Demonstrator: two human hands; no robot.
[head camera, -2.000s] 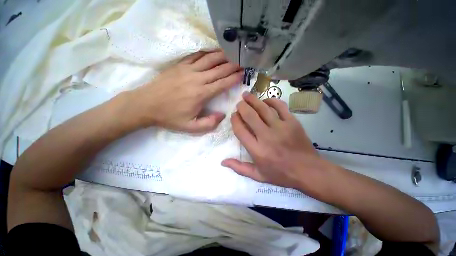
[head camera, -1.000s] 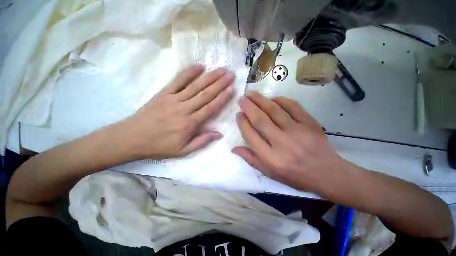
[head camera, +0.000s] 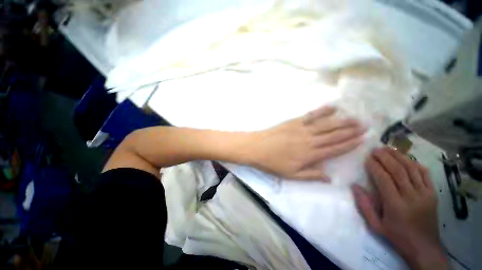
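Note:
The large white to cream garment piece (head camera: 248, 100) lies spread over the table, overexposed, and runs under both hands. My left hand (head camera: 306, 145) lies flat on it, palm down, fingers extended. My right hand (head camera: 399, 192) rests palm down at the fabric's right edge, fingers close together and thumb apart; its fingertips are just in front of the presser foot area. A brass-coloured plate (head camera: 404, 143) shows beyond them. The needle cannot be made out. The pale machine head (head camera: 449, 105) stands at the right, cut off by the picture's edge.
Black thread snips (head camera: 455, 190) lie on the machine bed right of my right hand. A cream fabric bundle (head camera: 232, 221) hangs in the lap below the table edge. Blue material (head camera: 127, 124) and a dark, cluttered floor area are at the left.
The view has swung left, so hands and machine appear farther right. Both hands stay palm down by the fabric. Earlier my left hand drew back slightly from the needle area with the fabric.

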